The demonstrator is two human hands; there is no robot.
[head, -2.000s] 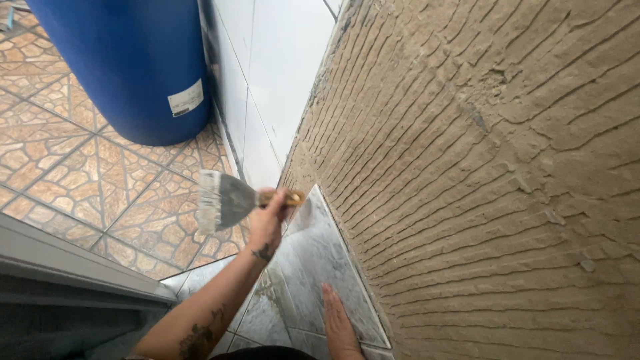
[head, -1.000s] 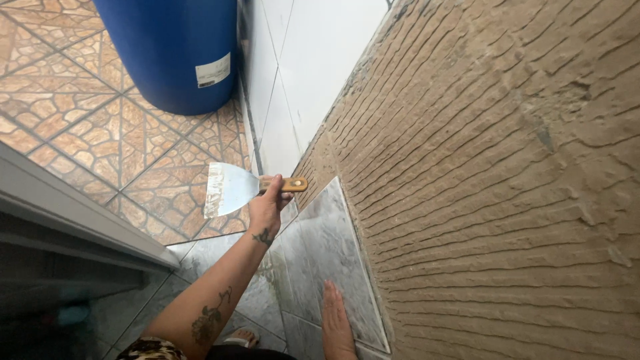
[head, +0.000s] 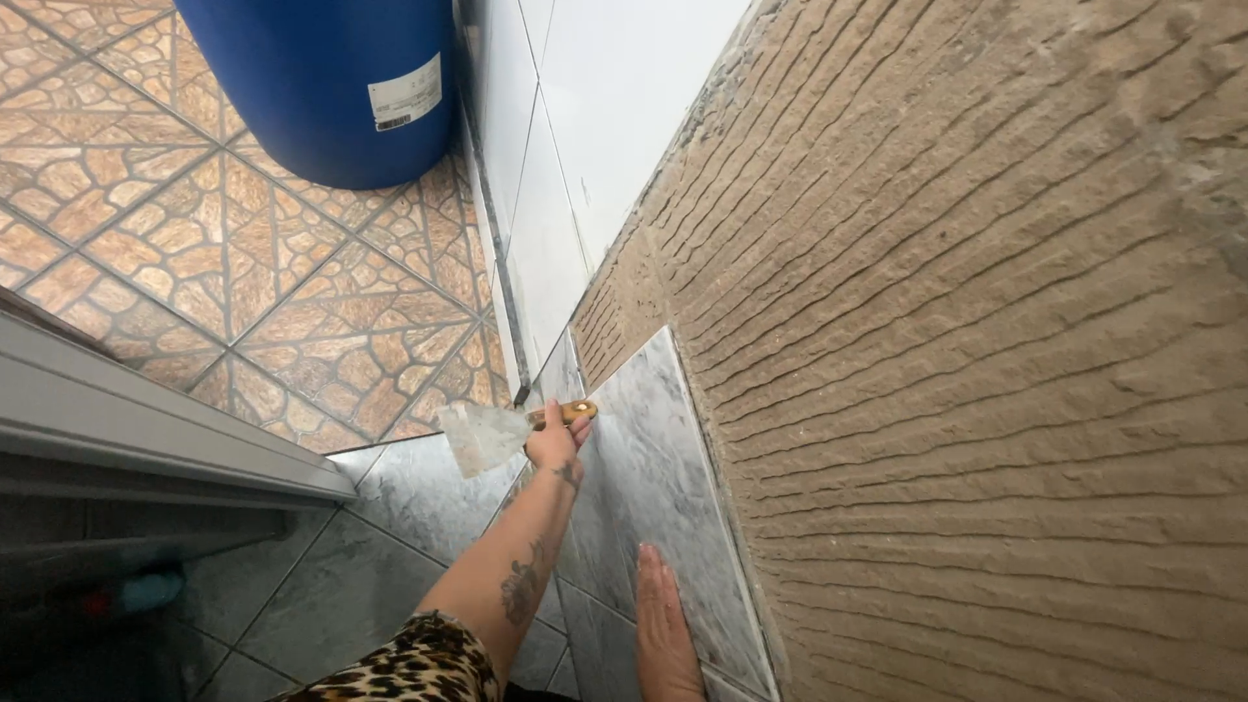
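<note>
My left hand [head: 554,447] grips the wooden handle of a wide putty knife [head: 485,439]. Its pale, smeared blade points left, over the floor, and the handle's butt end is at the left part of a grey marbled wall tile [head: 655,429]; contact cannot be told. Flat against the lower part of this tile lies my right hand [head: 665,624], fingers extended and holding nothing. Combed mortar [head: 955,390] covers the wall to the right of the tile, and a small patch of it shows above the tile's upper left edge.
A blue plastic barrel [head: 331,88] stands on the stone-patterned floor [head: 292,322], beside white wall tiles [head: 604,107]. At left is a light door frame or panel edge [head: 156,409]. Grey floor tiles [head: 331,585] lie below, near a dark area with a blurred turquoise object [head: 151,591].
My left hand has moved slightly down along the tile with the putty knife, whose blade has tilted. My right hand stays flat on the tile. The view has shifted somewhat.
</note>
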